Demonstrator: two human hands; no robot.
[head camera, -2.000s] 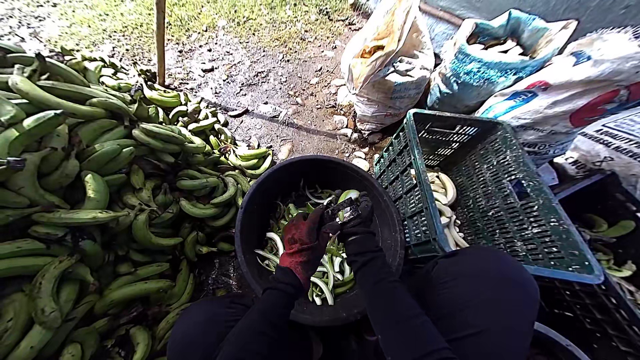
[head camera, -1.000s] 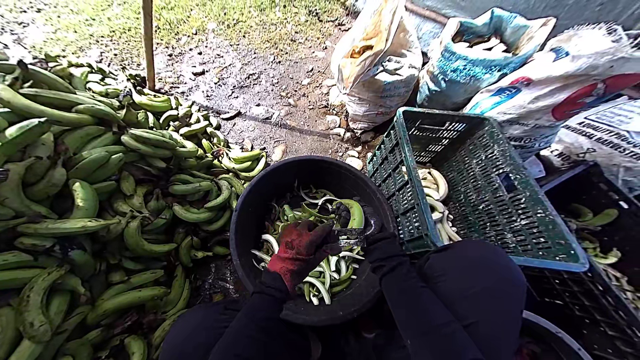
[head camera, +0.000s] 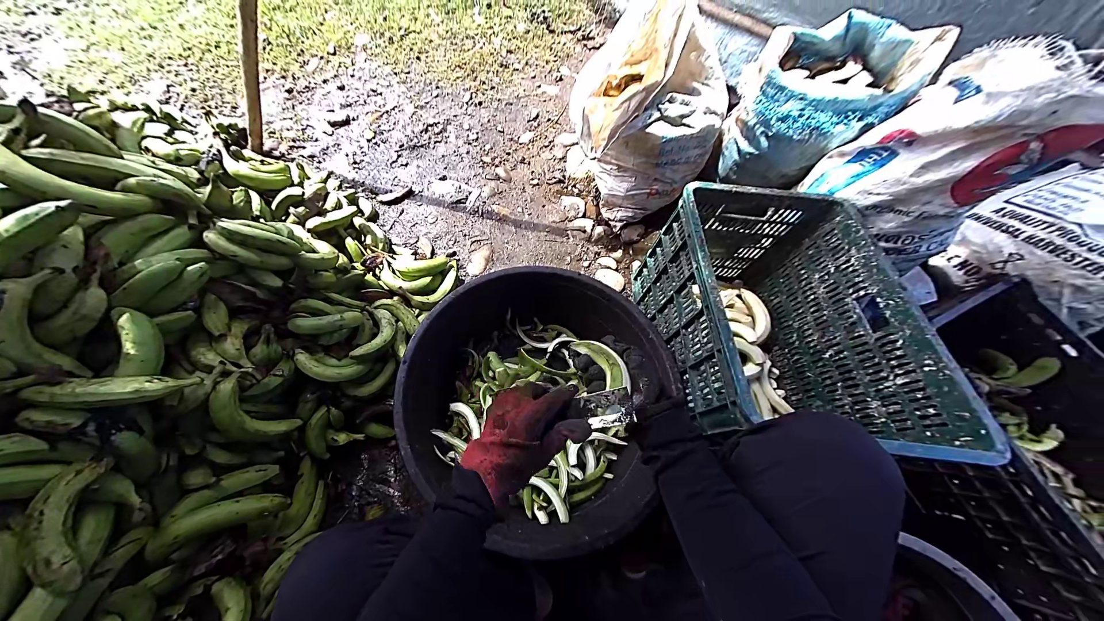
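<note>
My left hand (head camera: 522, 431), in a red glove, is over a round black tub (head camera: 543, 543), its fingers curled; whether they grip anything cannot be told. My right hand (head camera: 649, 392), in a dark glove, is at the tub's right side, closed on a small metal tool (head camera: 611, 412) with a pale edge, probably a knife or peeler. Right above this tool lies a curved green plantain or thick peel (head camera: 606, 360), its pale side showing. Green and whitish peel strips (head camera: 561, 487) fill the tub's bottom beneath both hands. Shadow hides the right fingers.
Green plantains (head camera: 250, 328) are heaped along the left, near a wooden post (head camera: 251, 78). A green plastic crate (head camera: 914, 379) with peeled plantains (head camera: 752, 345) stands right of the tub. Behind are filled woven sacks (head camera: 647, 121); a dark crate (head camera: 975, 323) with peels is far right.
The green plantain between my hands showed at the tub's upper right one second ago; a curved piece with a pale side shows there now. My left hand has stayed low in the tub.
</note>
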